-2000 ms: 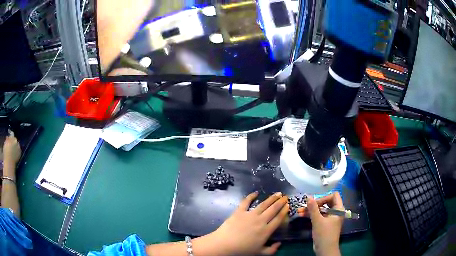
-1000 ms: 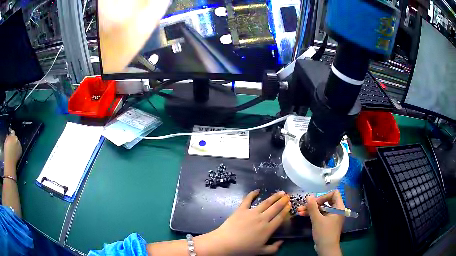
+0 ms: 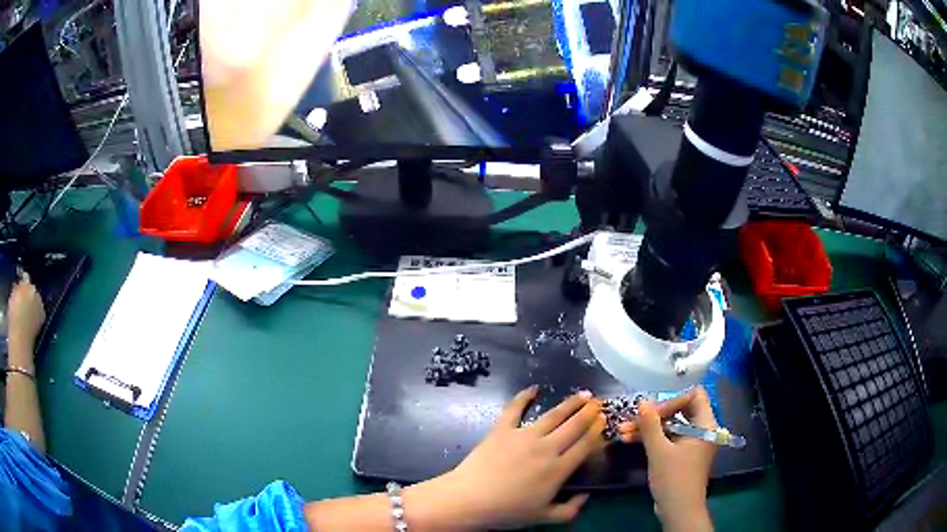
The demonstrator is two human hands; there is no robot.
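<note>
A cluster of small dark and silver components [image 3: 621,414] lies under the lens between my fingertips. My left hand [image 3: 524,457] lies palm down on the black mat [image 3: 415,426], its fingertips at the cluster's left side; whether it pinches a piece is too small to tell. My right hand [image 3: 677,447] holds a slim pale pen-like tool [image 3: 706,431] like a pencil, its tip hidden at the cluster. A separate pile of black-grey components [image 3: 458,362] lies left of the hands. The monitor [image 3: 415,78] shows a magnified fingertip, a dark tool tip and gold and silver faces.
The microscope [image 3: 691,218] with its white ring light [image 3: 649,348] stands over the work. A label card [image 3: 457,296] and small scraps [image 3: 556,338] lie on the mat. Red bins [image 3: 190,203] [image 3: 786,260], a clipboard [image 3: 145,322] and a tilted black tray [image 3: 862,384] surround it. Another person's arm is at left.
On the monitor, the dark tool tip and the parts have shifted and look sharper than two seconds ago. My hands stay almost in place, with slight movement of the right hand's tool.
</note>
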